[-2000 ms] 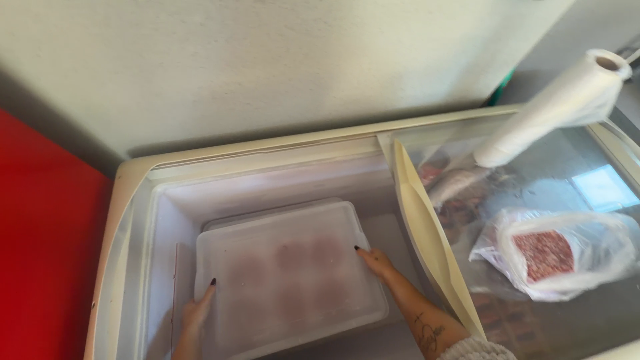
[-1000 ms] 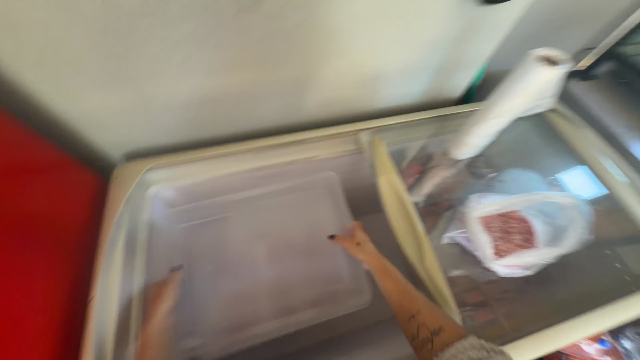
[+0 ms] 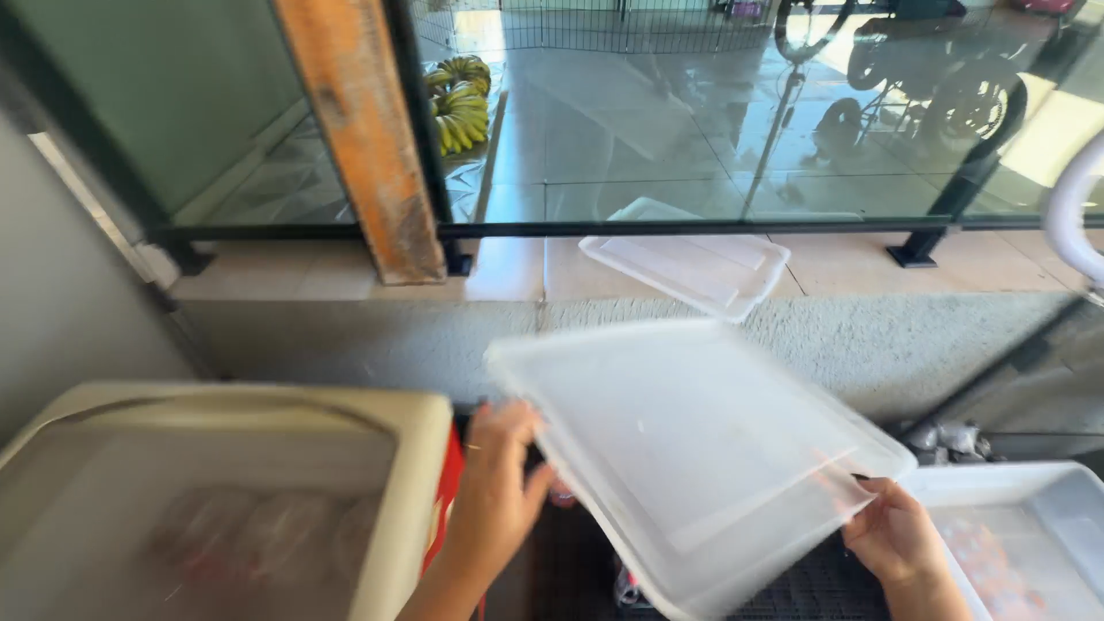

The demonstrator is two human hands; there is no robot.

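Note:
A translucent plastic lid (image 3: 690,440) hangs tilted in front of me, held by its edges. My left hand (image 3: 504,474) grips its left edge, and my right hand (image 3: 897,526) has hold of its lower right edge. Beyond it, a second translucent lid (image 3: 690,263) lies on the tiled ledge. At the lower right, below my right hand, stands a white plastic tub (image 3: 1018,483) with blurred pinkish contents.
A cream-framed chest freezer (image 3: 423,431) with a glass top is at the lower left. A concrete wall (image 3: 362,336) carries the ledge, a glass railing with a dark metal rail (image 3: 690,229) and a wooden post (image 3: 371,147). Bananas (image 3: 461,112) lie behind the glass.
The view has swung away from the open freezer compartment to the ledge. Earlier both hands were on a lidded container inside the freezer; now they hold a lid up outside it.

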